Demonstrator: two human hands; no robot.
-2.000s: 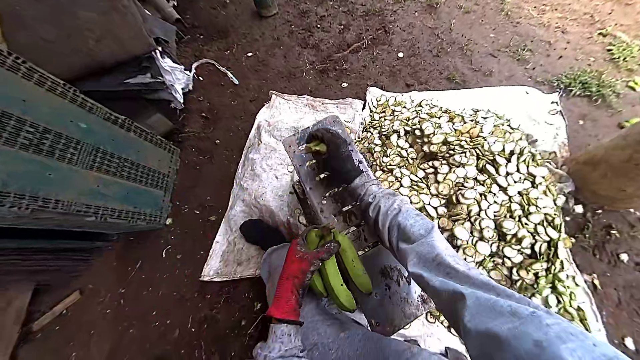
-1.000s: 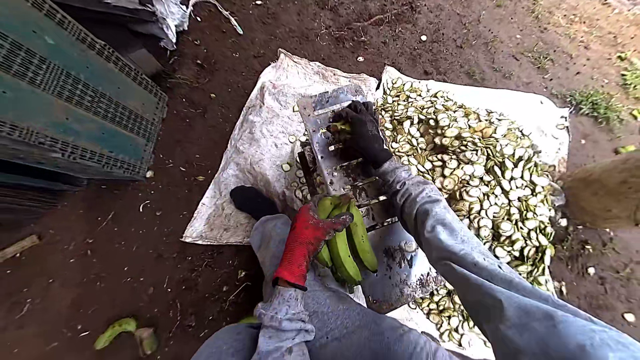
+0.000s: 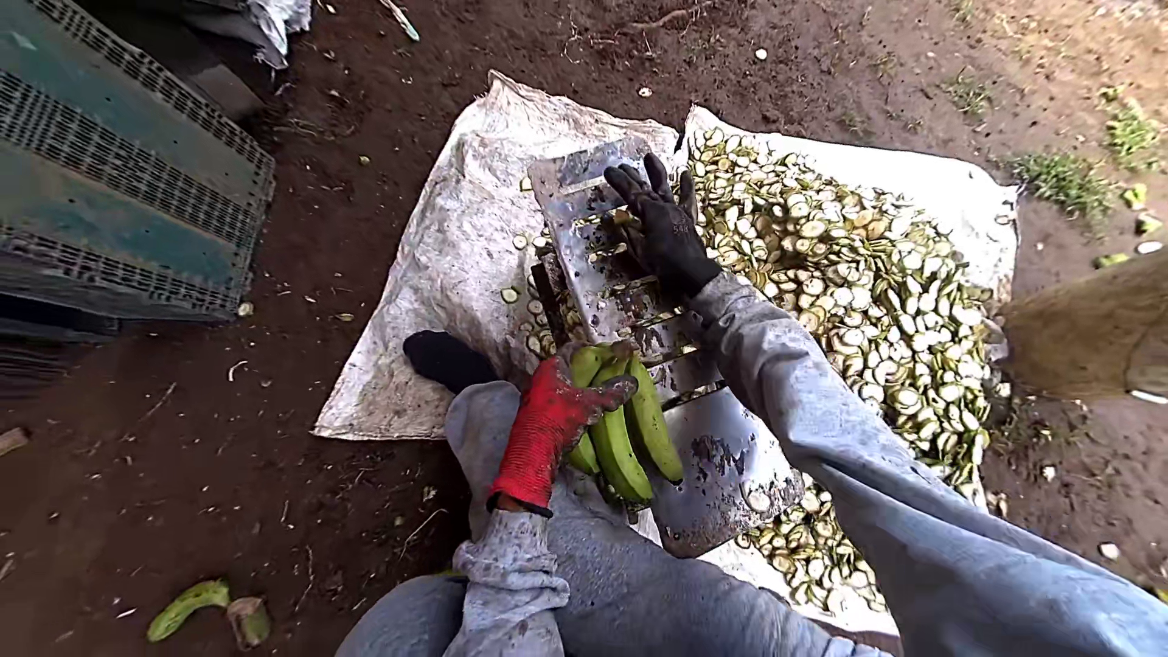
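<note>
My left hand (image 3: 568, 415), in a red and grey work glove, grips a bunch of green bananas or plantains (image 3: 622, 443) near its stem end, over my lap. A long metal slicing board with crosswise slots (image 3: 730, 461) slants from my lap up over a pale woven sheet. My right hand (image 3: 664, 224), in a black glove, lies on the board's upper part with its fingers spread; a brownish-green piece shows partly under the palm. Right of the board, a broad heap of round, green-edged slices (image 3: 849, 283) covers the sheet.
The white woven sheet (image 3: 438, 274) lies on brown soil. Green slotted plastic crates (image 3: 119, 164) stand at left. A wooden post or log (image 3: 1086, 328) is at right. A green fruit (image 3: 190, 609) lies on the ground at lower left. A black-covered foot (image 3: 449, 360) rests on the sheet.
The fingers of my right hand, curled around a yellow-green piece earlier, are now spread flatter near the board's top. My left hand still holds the bunch.
</note>
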